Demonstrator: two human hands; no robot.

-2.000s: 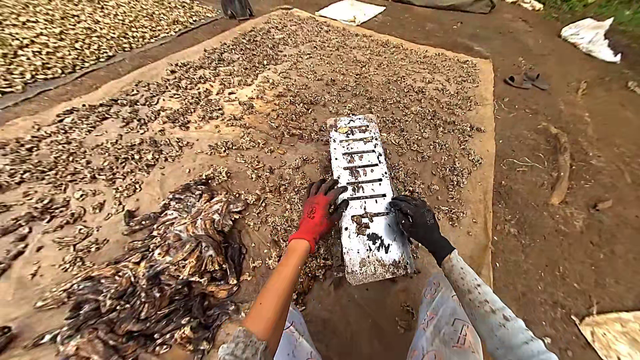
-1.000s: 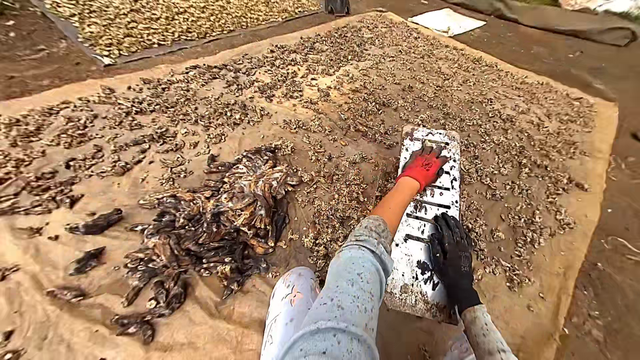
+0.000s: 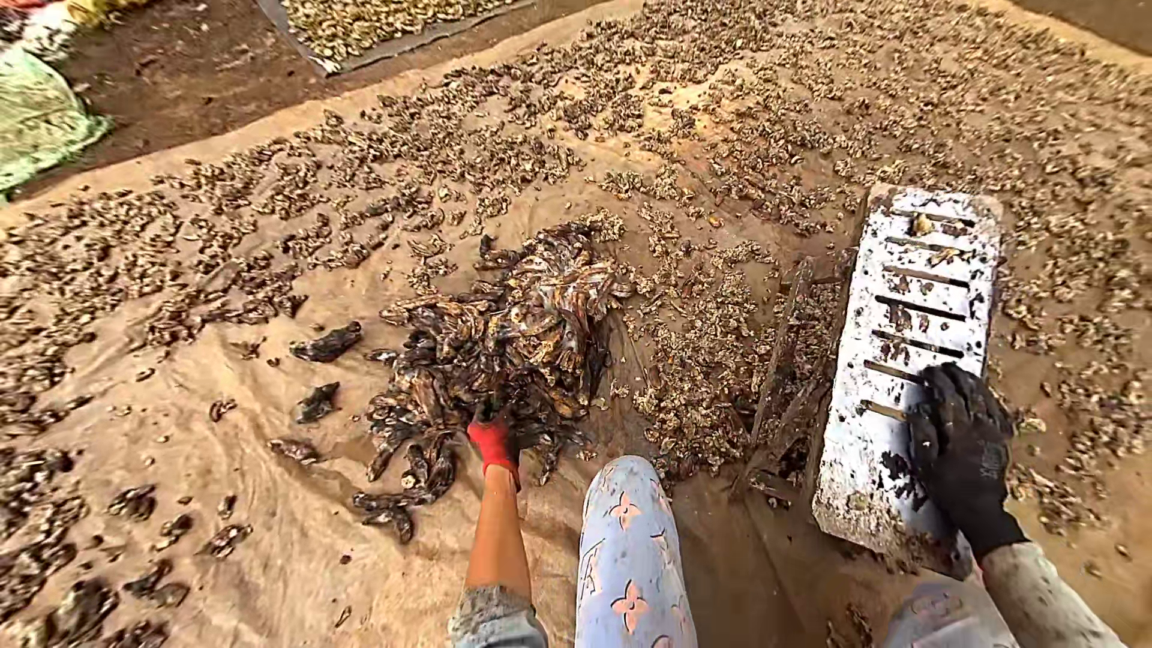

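My left hand (image 3: 494, 443), in a red glove with dark fingertips, reaches into the near edge of a pile of dark, wet, elongated pieces (image 3: 531, 333), possibly roots or peeled plant matter. Its fingers are hidden among the pieces, so a grip cannot be made out. A white slotted board (image 3: 909, 360), spotted with dark dirt, leans slightly over a wooden support at the right. Flat on the lower right part of the board rests my right hand (image 3: 963, 450) in a black glove. Small shredded pieces (image 3: 702, 387) lie heaped between the pile and the board.
A wide brown cloth (image 3: 234, 558) covers the ground, strewn with small drying pieces. Loose dark pieces (image 3: 327, 343) lie left of the pile. At the far left are bare soil and a green mesh sack (image 3: 40, 121). Another sheet of pale pieces (image 3: 378, 22) lies beyond.
My left hand has left the board and moved left to the dark pile. My right hand stays on the lower board. The view has swung left.
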